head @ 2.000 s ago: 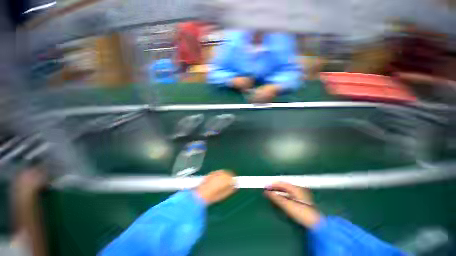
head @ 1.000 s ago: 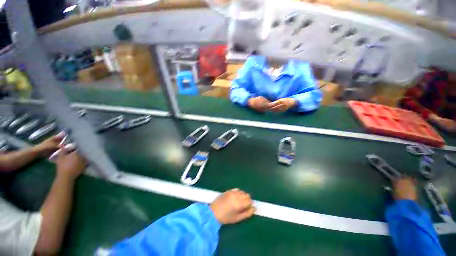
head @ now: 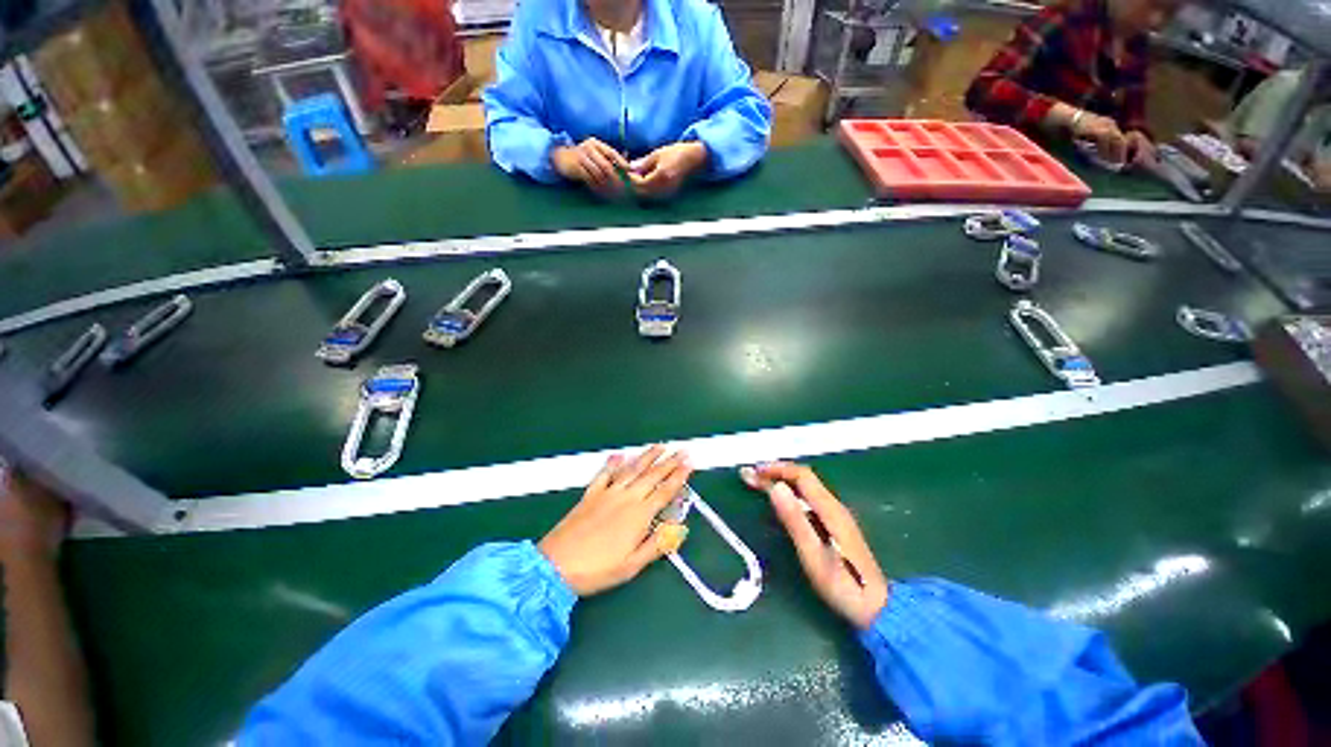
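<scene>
A white loop-shaped unit (head: 726, 562) lies on the glossy green surface in front of me, its rounded end towards me. My left hand (head: 620, 523) lies over its far end and holds it; a yellowish cot shows on one finger. The covered end is hidden under the fingers. My right hand (head: 820, 543) is to the right of the unit, not touching it, with a thin dark pen-like tool (head: 828, 537) held along the palm. White covers show on its fingertips.
The pale guide rail (head: 934, 426) runs just beyond my hands. Several loop units (head: 383, 423) lie on the green belt (head: 555, 394). A red compartment tray (head: 963, 164) is on the far side. A small carton (head: 1299, 365) is at the right edge. People sit opposite; an arm shows at left.
My right hand has come back from the belt at the right to beside my left hand. A loop unit now lies under my left hand. The camera view has shifted.
</scene>
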